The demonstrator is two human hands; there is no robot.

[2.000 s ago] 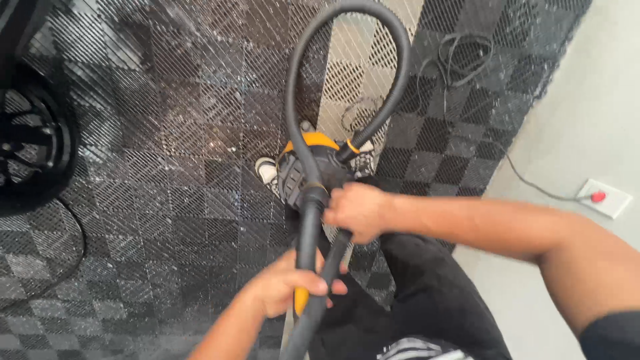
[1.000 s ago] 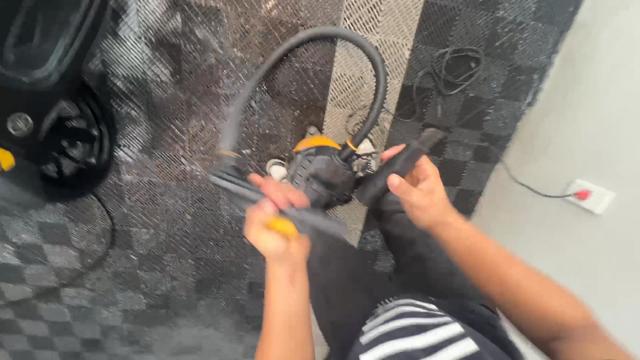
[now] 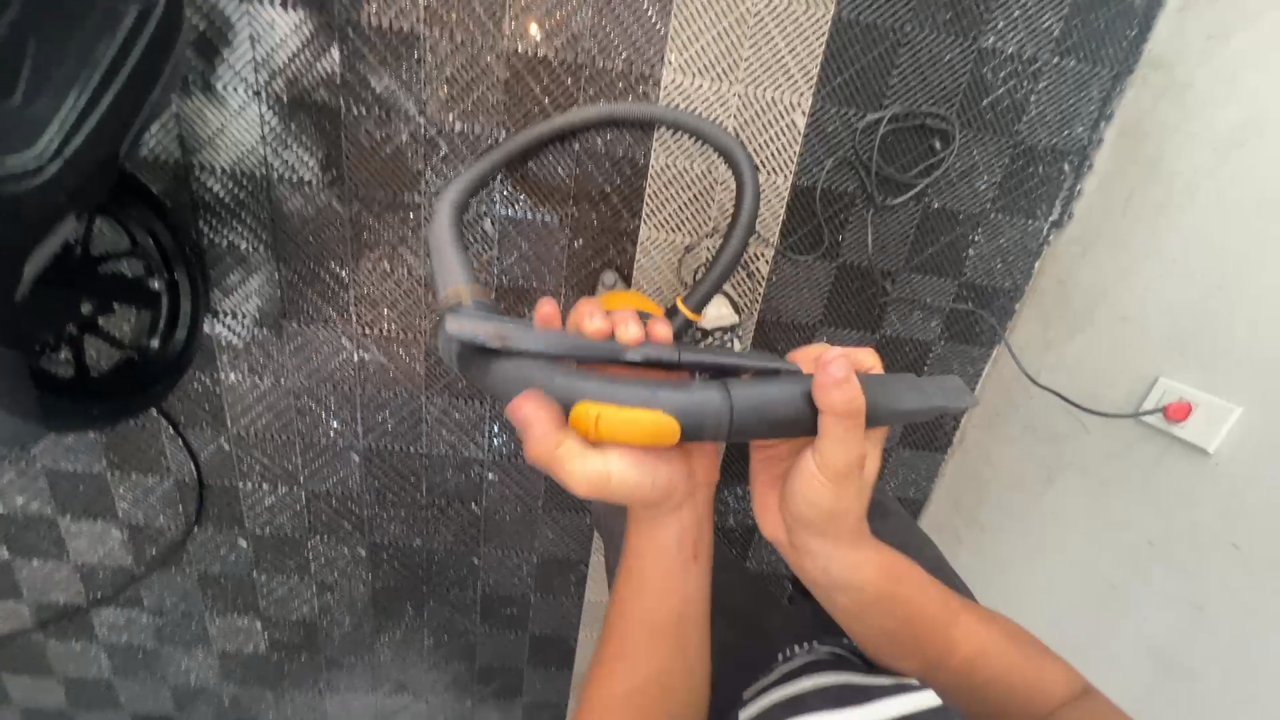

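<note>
My left hand [image 3: 610, 450] is wrapped around the black vacuum cleaner handle [image 3: 530, 385], its thumb beside the yellow part [image 3: 625, 424]. A narrow black nozzle [image 3: 915, 400] sits at the handle's right end, and my right hand [image 3: 835, 440] grips it. Handle and nozzle lie nearly level, pointing right. From the handle's left end the grey flexible hose [image 3: 600, 118] loops up and over to the vacuum cleaner body, whose yellow part [image 3: 632, 302] shows behind my left fingers. The rest of the body is mostly hidden by my hands and the handle.
A black spoked wheel [image 3: 105, 290] under a dark vehicle stands at left, with a black cable [image 3: 195, 480] beside it. Coiled cord [image 3: 905, 160] lies on the tiled grating floor [image 3: 400, 520]. At right, a red plug [image 3: 1177, 411] is in a white wall socket [image 3: 1215, 415].
The handle has swung from steep to nearly level. My right hand has gone from the tube beside the handle to the narrow nozzle, which was apart from the handle one second ago and now meets its end.
</note>
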